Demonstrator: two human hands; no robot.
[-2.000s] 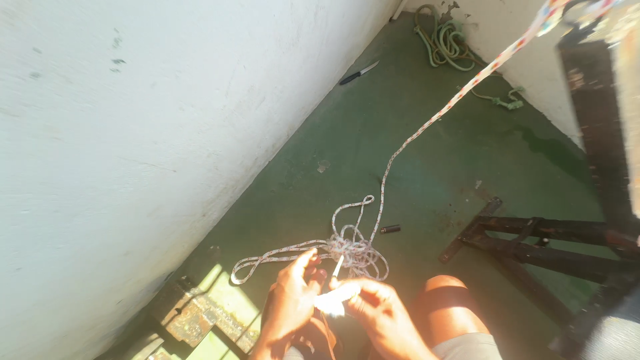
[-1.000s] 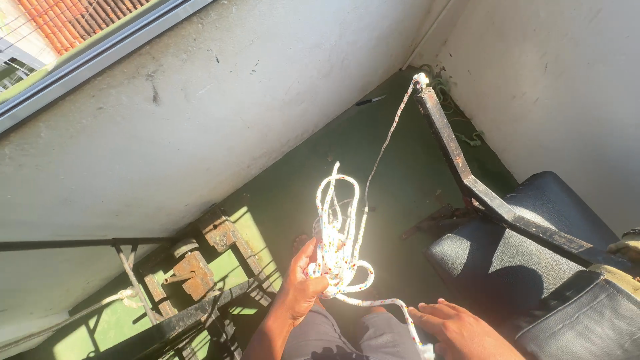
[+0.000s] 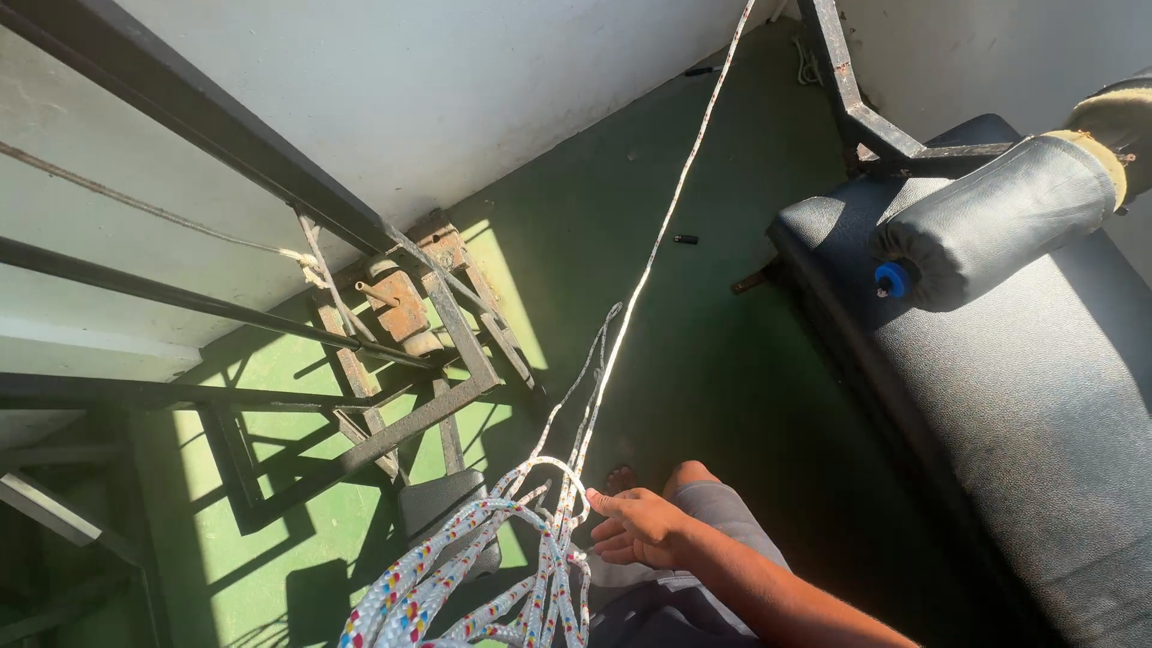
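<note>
A white braided rope with coloured flecks hangs as a loose coil [image 3: 450, 558] close to the camera at the bottom. One length of it, a taut line [image 3: 670, 211], runs up past the top edge, and thin loops [image 3: 589, 346] stick out beyond the coil. Just right of the coil is my right hand [image 3: 634, 529], thumb and fingers apart, its thumb tip at the edge of a rope loop; whether they touch is unclear. My left hand is out of view, and what bears the coil is hidden.
Black metal frames [image 3: 396, 441] with a rusty bracket [image 3: 393, 304] stand at left. On the right are a black padded bench [image 3: 1017, 396] and a padded roller [image 3: 999, 225]. A small black piece [image 3: 686, 239] and a dark-handled tool [image 3: 702, 70] lie on the green floor.
The coil was in my left hand, which has left the view. The rope now rises past the top edge; a second ago it ran to the metal arm's tip. The view has shifted a lot.
</note>
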